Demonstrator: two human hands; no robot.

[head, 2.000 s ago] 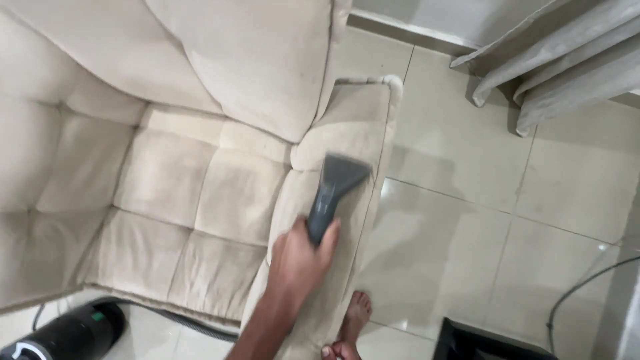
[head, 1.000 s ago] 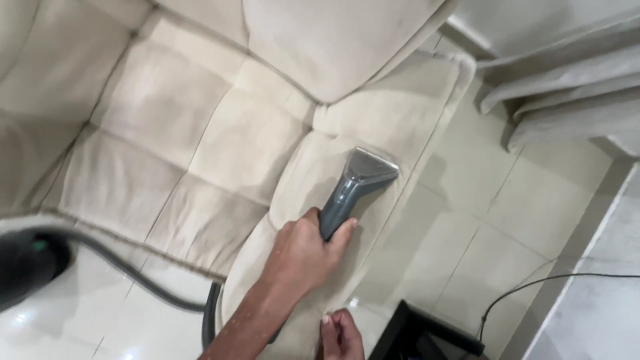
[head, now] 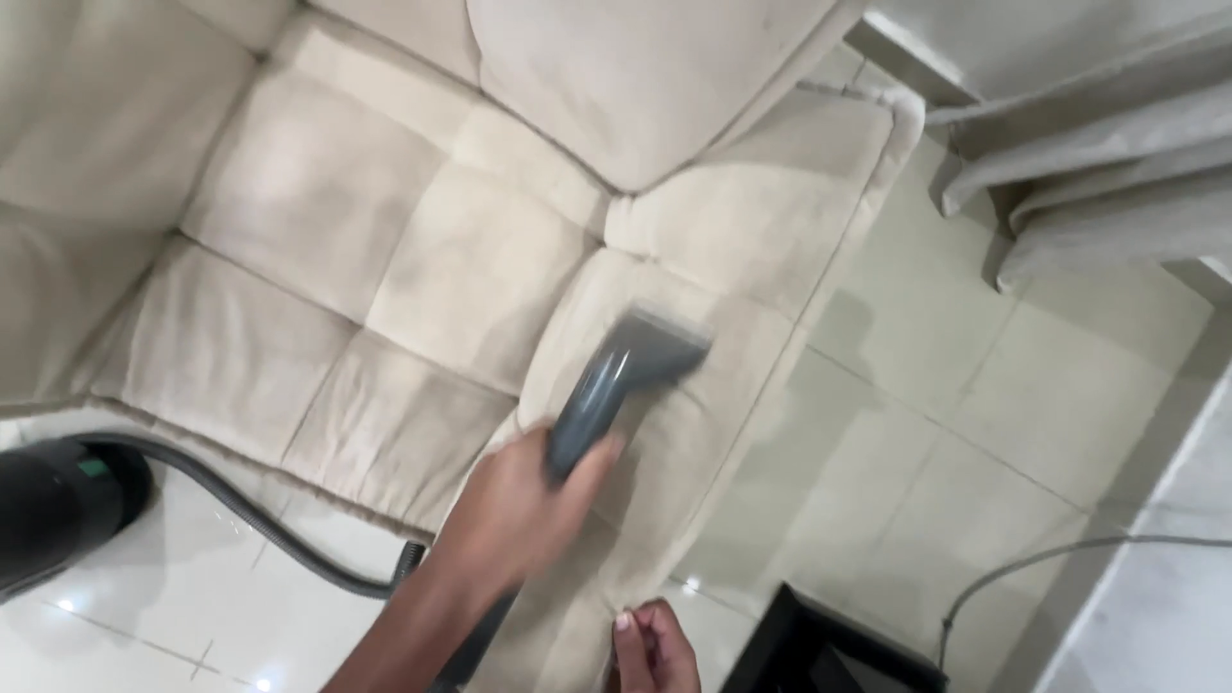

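Note:
My left hand point(head: 529, 500) grips the dark grey handle of an upholstery cleaning nozzle point(head: 616, 375), thumb on its right side. The wide, flat head, blurred, is on the padded beige arm point(head: 731, 241) of a fabric sofa. Below my left hand, part of a dark tube shows beside my forearm. My right hand point(head: 656, 647) is at the bottom, by the outer edge of the sofa arm, fingers curled in; whether they pinch the fabric is unclear. The tufted seat point(head: 462, 260) lies to the left, with darker and lighter patches.
A black machine point(head: 67, 505) stands on the tiled floor at the lower left, with a ribbed hose point(head: 260, 520) running from it. A black open box-like object point(head: 837, 645) is at the lower right, near a thin cable point(head: 1020, 553). Grey curtains point(head: 1107, 202) hang at the upper right.
Between the first frame and now the view has shifted. My left hand keeps hold of the nozzle on the sofa arm. The foot seen beside the arm two seconds ago is out of sight.

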